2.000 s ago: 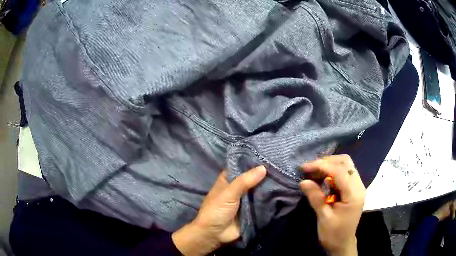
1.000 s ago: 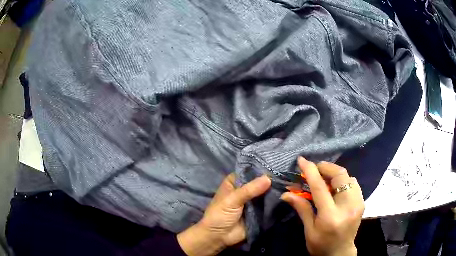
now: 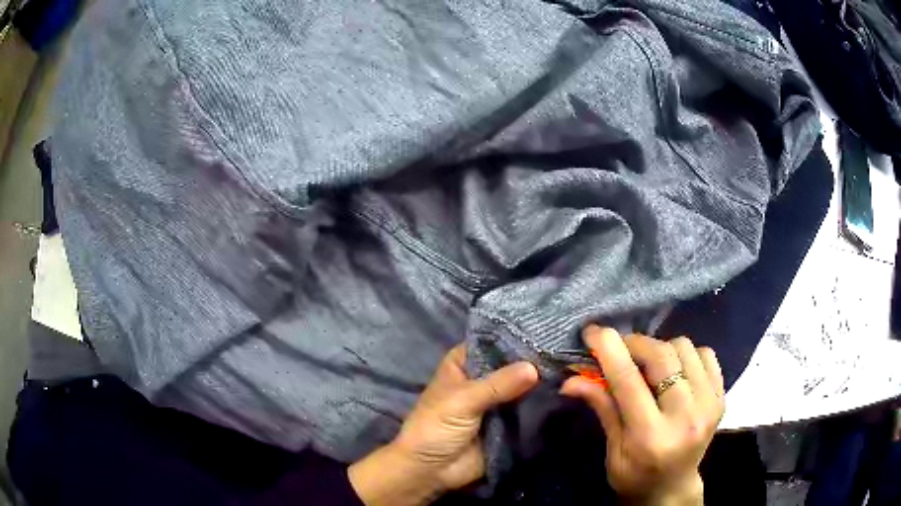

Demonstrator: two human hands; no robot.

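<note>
A large grey-blue denim jacket (image 3: 346, 109), inside out, covers most of the table. My left hand (image 3: 442, 430) pinches its cloth at the near edge, the thumb lying beside a raised seam (image 3: 516, 341). My right hand (image 3: 652, 410), with a ring on one finger, holds orange thread snips (image 3: 587, 373) between thumb and fingers at the same seam, just right of my left thumb. The snips' blades are mostly hidden by cloth and fingers. I cannot make out any loose thread.
The white, pen-marked table (image 3: 825, 331) shows at the right with its curved edge. A dark flat rectangle (image 3: 857, 193) lies there. Dark garments (image 3: 840, 59) are heaped at the upper right. Dark cloth (image 3: 128, 445) with small silver dots lies at the lower left.
My right hand has moved left along the seam towards my left thumb, and the snips have turned, showing less orange than a second ago. The jacket has shifted slightly right since the first frame.
</note>
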